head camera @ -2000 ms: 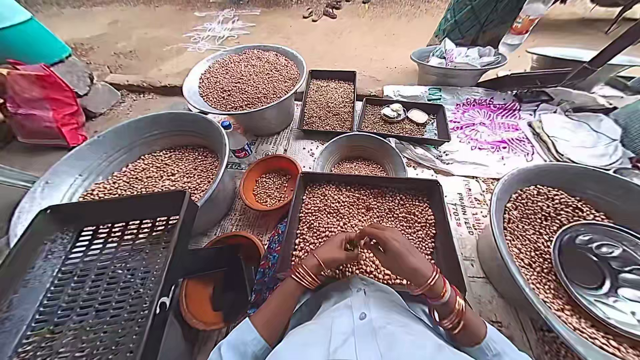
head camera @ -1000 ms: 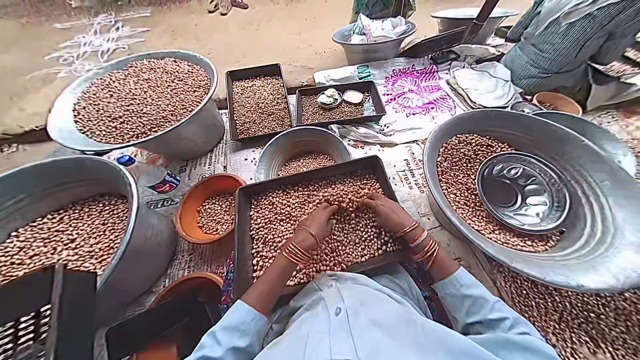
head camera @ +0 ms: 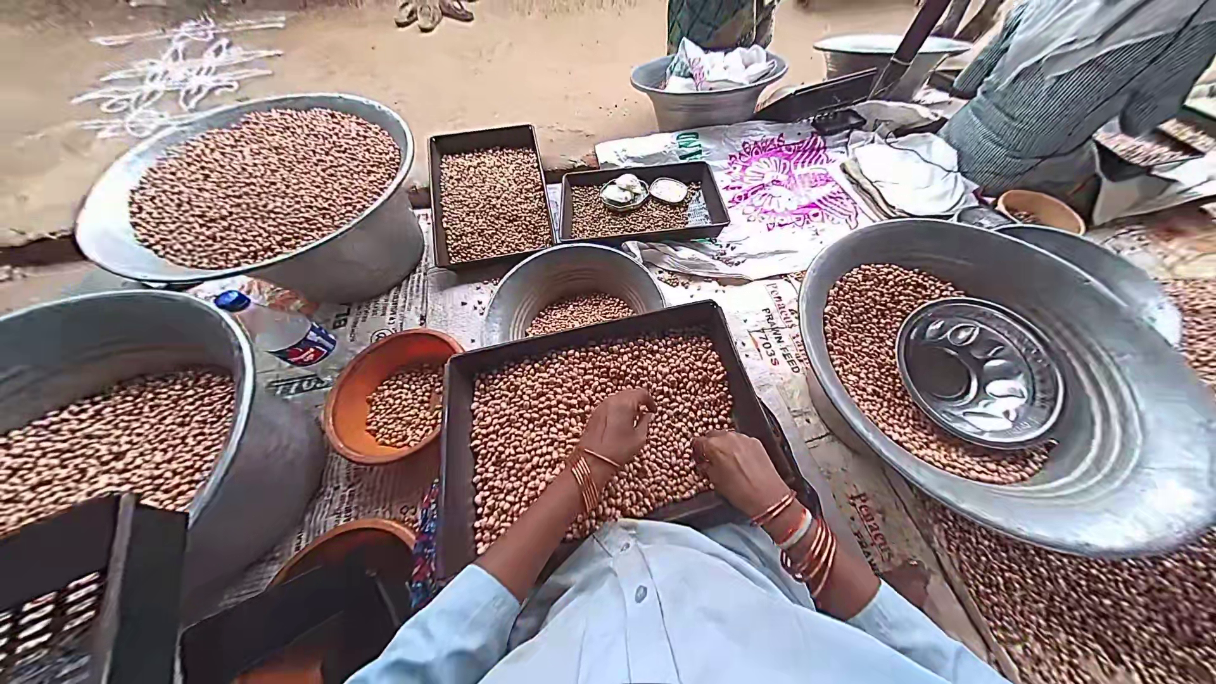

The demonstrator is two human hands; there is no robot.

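Observation:
A black rectangular tray (head camera: 459,446) full of pale brown nuts or seeds (head camera: 532,418) lies across my lap. Over its middle is my left hand (head camera: 617,426), fingers curled above the nuts; whether it holds one is too small to tell. My right hand (head camera: 743,469) is bent down at the tray's right side, its fingertips touching the nuts, with their grip hidden. The two hands are apart. Left of the tray stands an orange bowl (head camera: 340,399) with some nuts, and a metal basin (head camera: 508,294) partly filled with nuts is just behind it.
Large metal basins of nuts stand at left (head camera: 242,418), back left (head camera: 404,204) and right (head camera: 1154,456), the right one holding a round metal tray (head camera: 978,372). A plastic bottle (head camera: 280,328) lies at left. Two smaller black trays (head camera: 435,204) (head camera: 712,180) sit behind. A person (head camera: 1035,104) sits back right.
My hands, close together in the earlier frames, are now farther apart over the tray. The view has shifted.

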